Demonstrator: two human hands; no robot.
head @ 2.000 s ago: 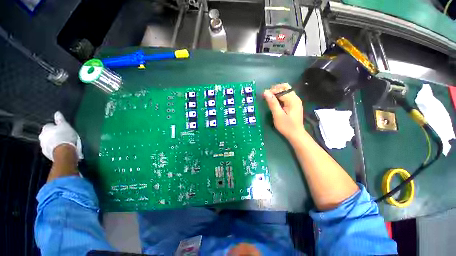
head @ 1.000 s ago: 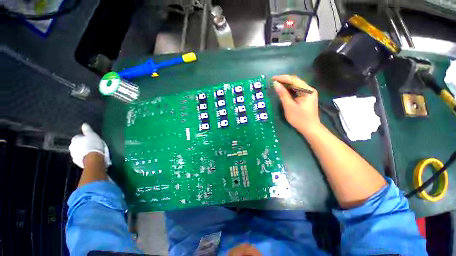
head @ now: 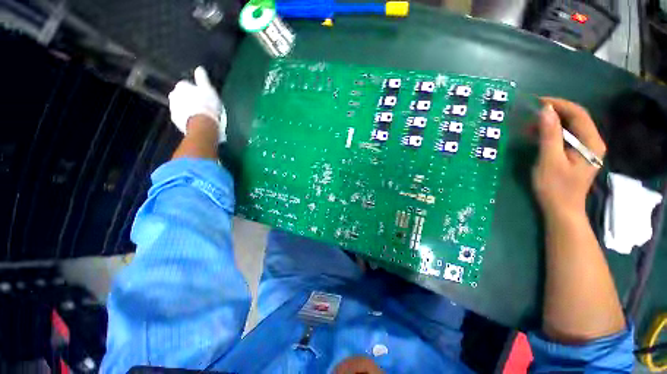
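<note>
A large green circuit board [head: 314,153] lies on the dark green mat [head: 475,51]. Four columns of black power transistors [head: 453,127] with silver-white faces stand on its far right part. My right hand [head: 567,157] is bare and holds the tweezers [head: 583,147], a thin tool, just right of the board's far right corner; the tips are blurred. My left hand [head: 197,104] wears a white glove, thumb raised, at the mat's left edge, left of the board. It holds nothing that I can see.
A solder wire spool [head: 269,28] and a blue solder sucker [head: 329,9] with yellow tip lie beyond the board. A crumpled white wipe [head: 630,213] lies right of my right hand. A yellow tape roll [head: 655,343] is cut off at the right. A dark box with red digits [head: 578,20] stands at the back.
The view has turned and shifted, so the board appears tilted and farther right. My right hand still holds the tweezers, now at a different angle. My gloved left hand stays left of the board.
</note>
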